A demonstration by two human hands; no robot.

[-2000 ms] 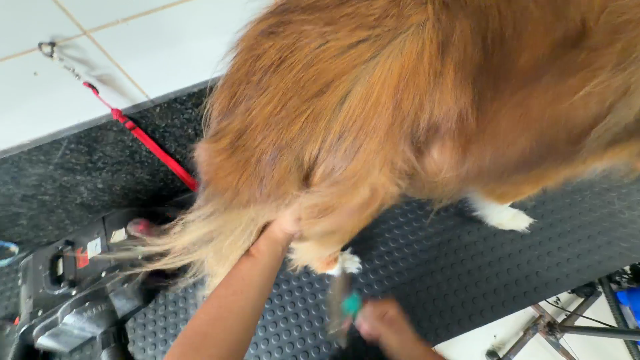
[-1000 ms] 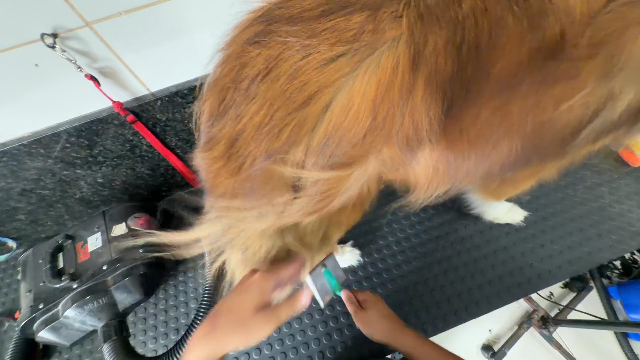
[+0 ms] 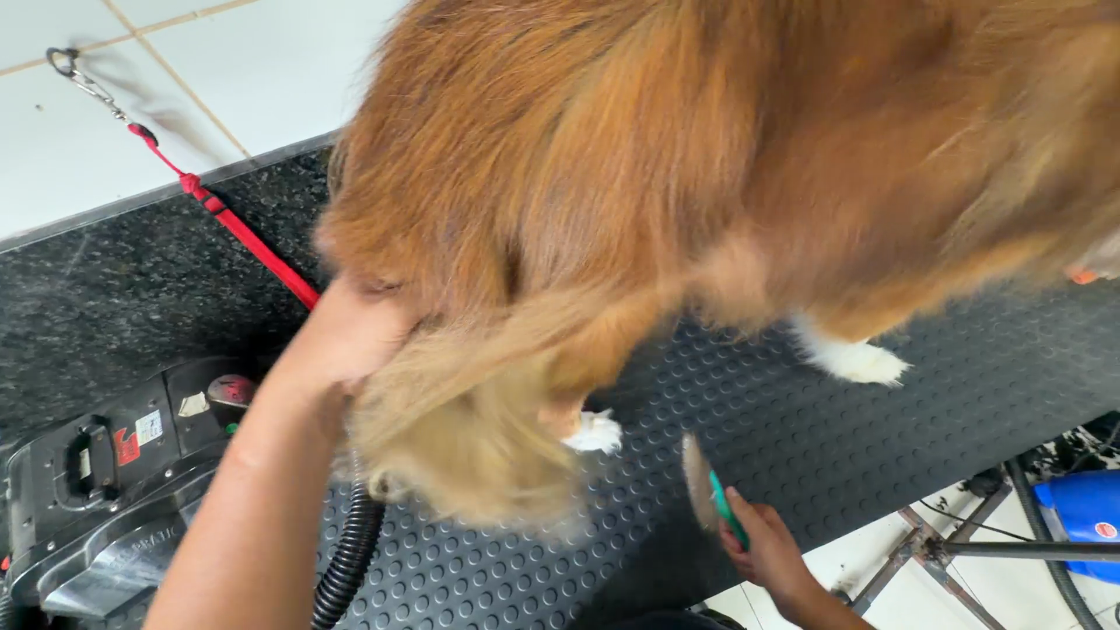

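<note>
A long-haired reddish-brown dog with white paws stands on a black studded rubber table mat. My left hand is at the dog's rear, at the base of the pale, feathery tail; its fingers are hidden in the fur, so its grip cannot be told. My right hand holds a slicker brush with a green part, above the mat, to the right of the white hind paw and apart from the fur.
A black pet dryer with a ribbed hose stands at lower left. A red leash runs from a wall hook past the granite ledge. Metal table legs and a blue container are at lower right.
My left hand has moved from beside the brush, low by the hind leg, up to the tail base. My right hand has drawn the brush away to the right of the hind paw.
</note>
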